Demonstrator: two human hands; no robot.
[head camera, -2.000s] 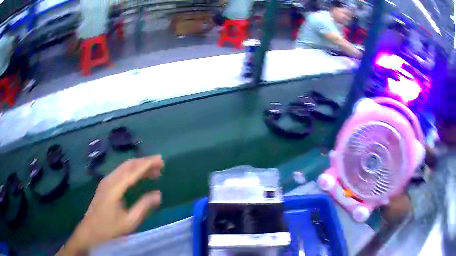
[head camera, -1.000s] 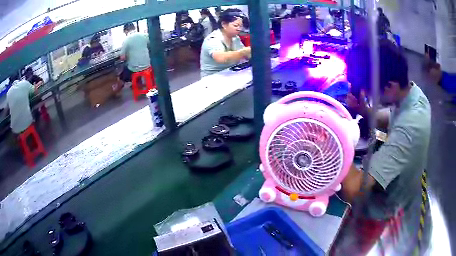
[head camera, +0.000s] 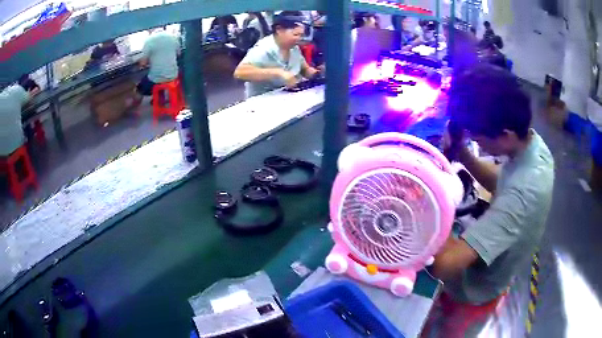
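Neither of my hands is in the picture. Nearest in front of me is the screw feeder, a white and black metal box cut off by the bottom edge, with a crinkled clear plastic bag on top. It stands at the left of the blue plastic tray, which holds a thin dark tool. Two black headphones lie on the conveyor belt beyond, one nearer and one farther. Another dark headset is at the lower left, cut off by the edge.
A pink desk fan stands behind the tray. A seated person is at the right. Green posts rise beyond the belt. A spray can stands by one post. Another person works across the white-topped bench.
The left hand seen two seconds ago is out of the picture. The view has swung right and up. Since one second ago, the headphones and fan appear slightly farther left.
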